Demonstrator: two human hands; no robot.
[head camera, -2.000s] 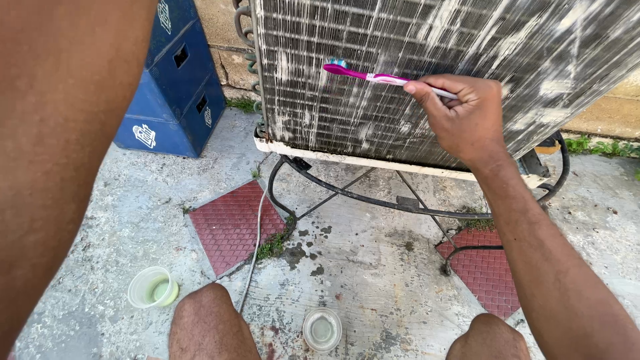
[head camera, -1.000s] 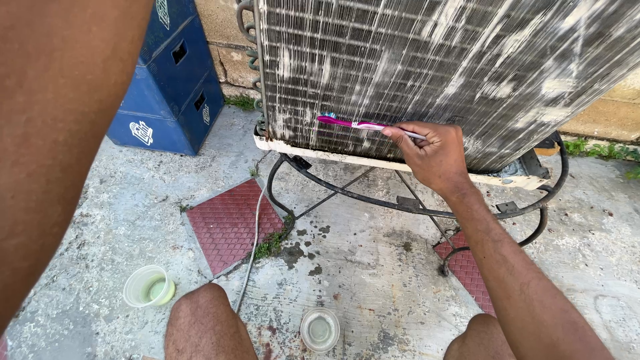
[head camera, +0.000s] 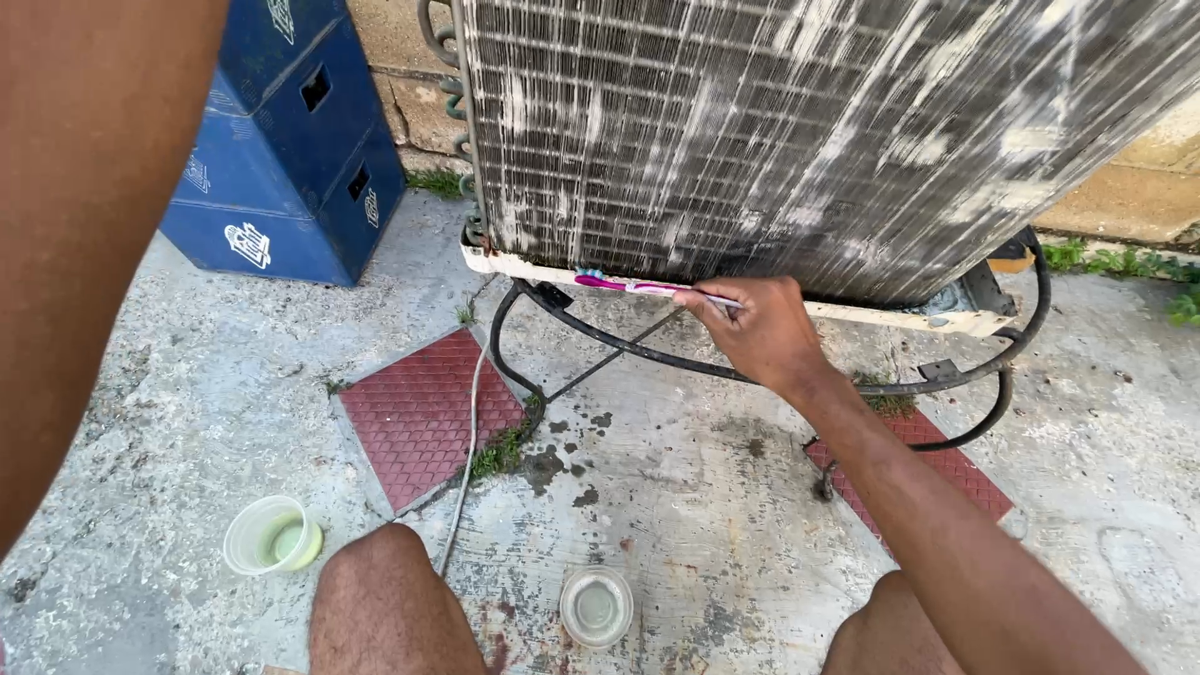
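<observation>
My right hand (head camera: 764, 328) grips the pale handle end of a pink and white toothbrush (head camera: 626, 285). Its blue-tipped bristles are at the white metal base rim (head camera: 525, 267) of an air conditioner's condenser coil (head camera: 656, 141), near the lower left corner. The coil's dark fins are streaked with whitish patches. My left hand is out of the frame; only the left arm shows along the left edge. On the floor stand a clear plastic cup (head camera: 272, 535) with yellowish-green liquid at the left and a small round clear container (head camera: 596, 607) between my knees.
A black metal stand (head camera: 647, 352) with curved tubing is under the unit. Blue plastic crates (head camera: 281, 178) are stacked at the upper left by the wall. A grey cable (head camera: 471, 431) crosses a red tile (head camera: 431, 412); another red tile (head camera: 937, 469) lies to the right.
My right hand has come down with the toothbrush, from the middle of the fins to their lower part and then to the base rim. The cups have stayed on the floor.
</observation>
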